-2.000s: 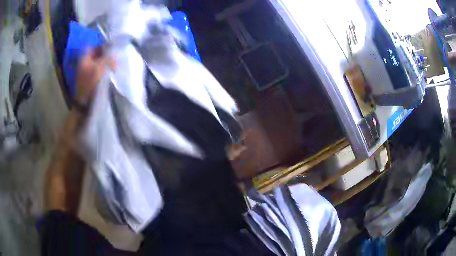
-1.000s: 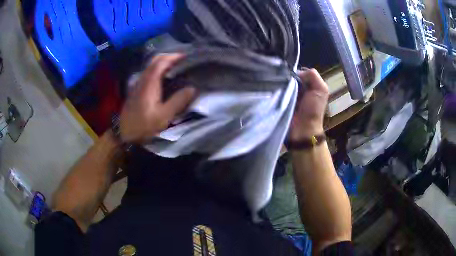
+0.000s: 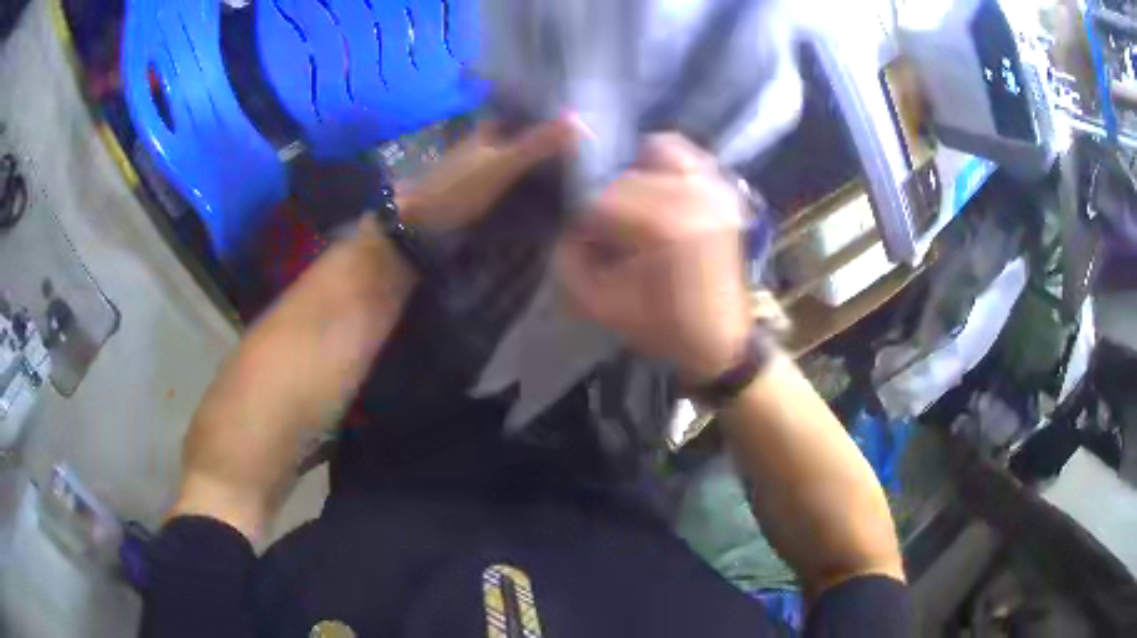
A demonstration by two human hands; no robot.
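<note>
A bundle of white and grey cloth pieces (image 3: 542, 355) is in front of me, blurred by motion. Part of it rises bright and smeared at the top centre, and pale pointed ends hang over my dark-clothed lap. My right hand (image 3: 661, 256) is closed round the middle of the bundle. My left hand (image 3: 499, 175) is against the left side of the bundle, its fingertips near my right hand. Its fingers are partly hidden and blurred, so I cannot tell if they grip. The bundle's tie is not clear.
A blue slotted plastic stool or basket (image 3: 362, 75) is at the upper left, with something dark red below it. The machine table's edge (image 3: 869, 137) and a pale machine (image 3: 979, 75) are at the upper right. Green cloth or sacks (image 3: 736, 523) and a white piece (image 3: 960, 349) lie at the right.
The bundle was spread across my lap and is now lifted and bunched near the top centre. My left hand has moved right and up; my right hand has moved left, so both are close together.
</note>
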